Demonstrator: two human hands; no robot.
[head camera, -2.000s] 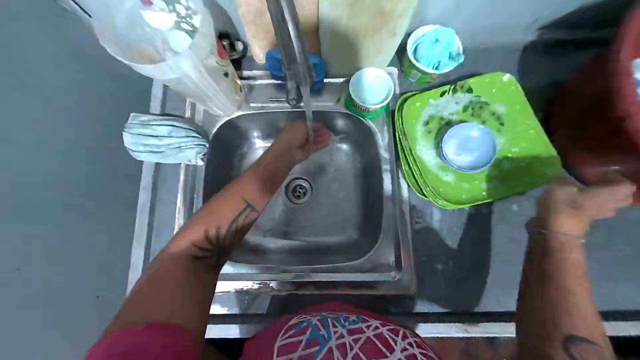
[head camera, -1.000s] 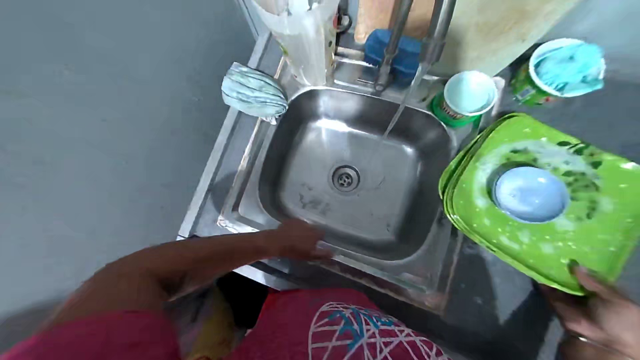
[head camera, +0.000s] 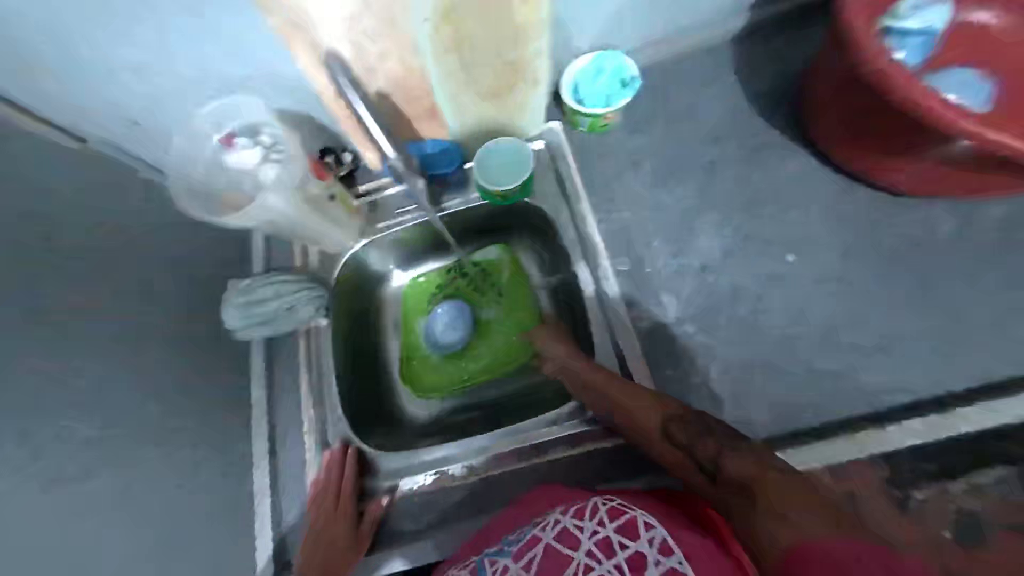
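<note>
A green square plate (head camera: 512, 320) with a dark leaf pattern lies in the steel sink basin (head camera: 368, 400), and a small pale blue bowl (head camera: 449, 326) rests on it. My right hand (head camera: 552, 344) grips the plate's right edge. Whether more plates lie beneath cannot be told. Water runs from the faucet (head camera: 376, 120) onto the plate's far edge. My left hand (head camera: 340, 504) lies with fingers extended on the near left corner of the sink's rim, holding nothing.
A folded cloth (head camera: 274, 305) lies left of the basin. Behind stand a clear plastic container (head camera: 232, 168), a blue item (head camera: 436, 157), a green cup (head camera: 504, 170) and upright cutting boards (head camera: 488, 64). A tub with turquoise material (head camera: 600, 90) and a red basin (head camera: 896, 136) stand right.
The green plate and blue bowl have moved from the counter on the right into the sink, with my right hand. My left hand has settled on the sink's near left corner.
</note>
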